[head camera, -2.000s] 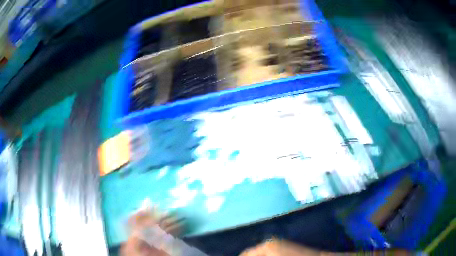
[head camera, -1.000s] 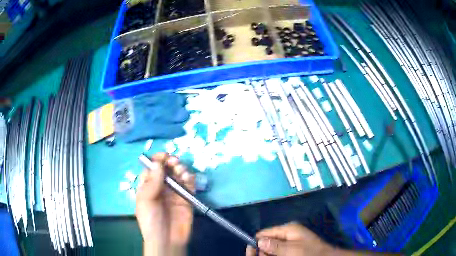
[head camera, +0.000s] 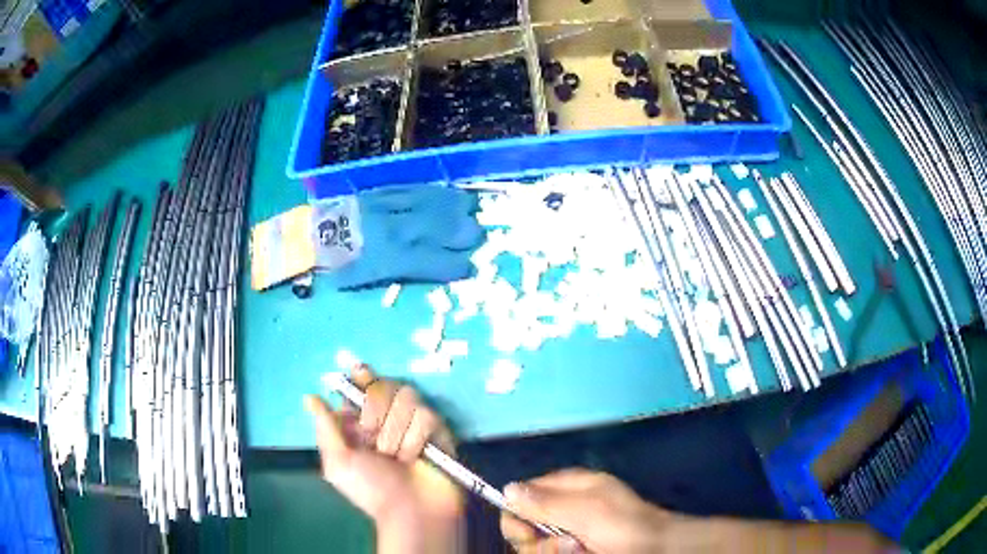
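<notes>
A slim silver metal tube (head camera: pixel 468 477) with dark joint lines runs diagonally between my hands, over the bench's front edge. My left hand (head camera: pixel 395 449) is closed round its upper left part, and the tube's end sticks out past the fingers. My right hand (head camera: pixel 574 514) grips the lower right part; that end is partly hidden by the hand. Small white pieces (head camera: pixel 520 308) lie in a loose pile mid-bench. Short loose tubes (head camera: pixel 747 287) lie over and beside the right side of the pile.
A blue parts tray (head camera: pixel 455 162) with cardboard dividers holds black fittings. A work glove (head camera: pixel 406 238) lies before it. Dark pole stack (head camera: pixel 195 325) at left, bright pole stack (head camera: pixel 920 141) at right. Pliers (head camera: pixel 885 284) lie near the right edge. A blue crate (head camera: pixel 790 476) holds small dark tubes.
The view has shifted, so the bench things appear further right. Both hands still hold the tube; my left fingers are now wrapped more tightly round it, and less tube shows between the hands.
</notes>
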